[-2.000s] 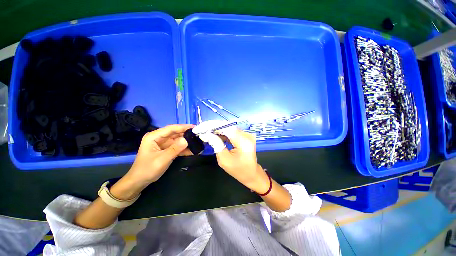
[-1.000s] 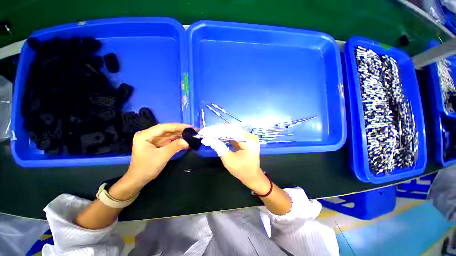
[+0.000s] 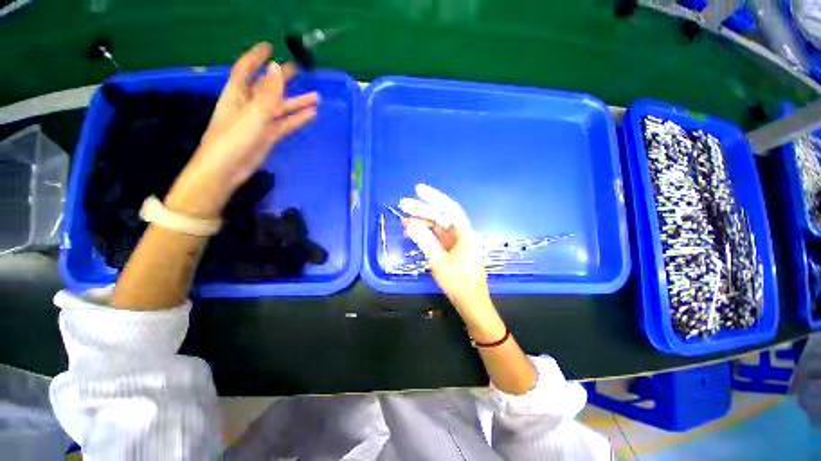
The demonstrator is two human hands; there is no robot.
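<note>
My left hand (image 3: 248, 122) is bare, open and blurred, with fingers spread over the far side of the left blue tray (image 3: 351, 180). Black housings (image 3: 148, 171) are heaped in that tray. A blurred black housing with a pale rod (image 3: 304, 47) is on the green belt just beyond my left fingers. My right hand (image 3: 441, 230), with white-covered fingers, is over the near left part of the middle blue tray (image 3: 495, 93), its fingertips at thin silver rods (image 3: 509, 266). Whether it grips a rod cannot be told.
A narrow blue tray packed with rods (image 3: 702, 225) stands at the right, with another tray partly visible beyond it. A clear plastic box (image 3: 34, 189) is at the far left. Small specks (image 3: 430, 314) lie on the dark bench edge. Another rod-and-housing assembly (image 3: 103, 52) is on the green belt (image 3: 468, 45).
My left hand has let go of the black housing and moved up and left to the belt side. My right hand has come away from it, down to the loose rods. The view has shifted slightly.
</note>
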